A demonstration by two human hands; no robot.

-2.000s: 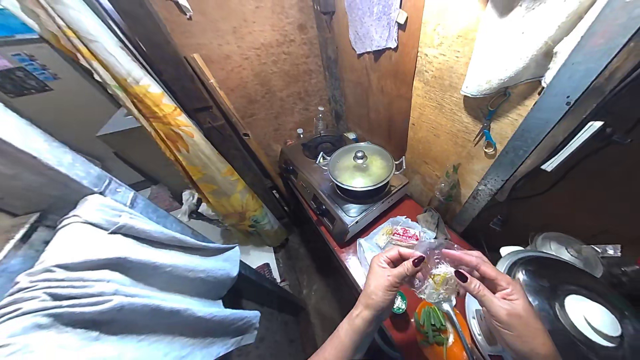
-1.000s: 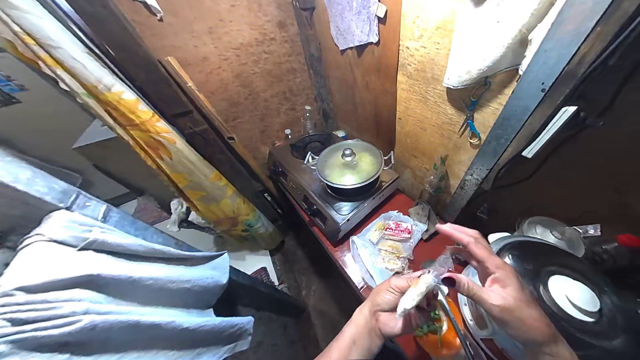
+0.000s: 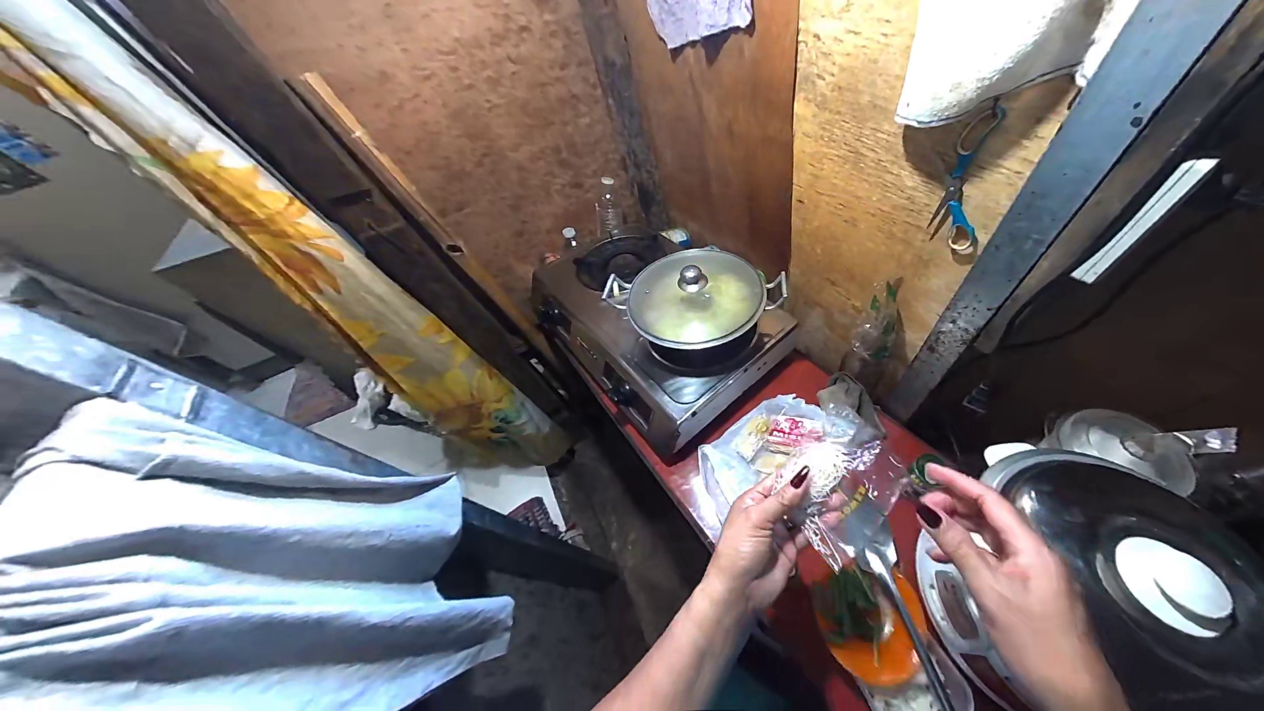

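My left hand [image 3: 760, 538] holds a clear plastic packet [image 3: 825, 484] with pale, thin noodle-like strands, pinched by the thumb. To its right, my right hand [image 3: 997, 553] has thumb and fingers apart, close to the packet's clear edge; whether it touches the film I cannot tell. Under the hands, an orange plate [image 3: 889, 662] bears cut green vegetables [image 3: 849, 604]. A metal spatula [image 3: 904, 612] lies over the plate. Behind the packet is a white plastic bag [image 3: 726, 469] with a red-printed pack [image 3: 790, 432]. A lidded pot [image 3: 696, 301] stands on the gas stove [image 3: 642, 370].
A black-lidded cooker [image 3: 1066, 513] stands at the right beside the red table [image 3: 681, 479]. Scissors [image 3: 956, 188] and a white cloth [image 3: 973, 59] hang on the wooden wall. A floral curtain [image 3: 296, 257] and a draped grey-blue cloth [image 3: 227, 553] are at the left.
My right hand has moved away from the left hand, and its fingers have parted. The packet now shows its strands spread under clear film, above the left hand.
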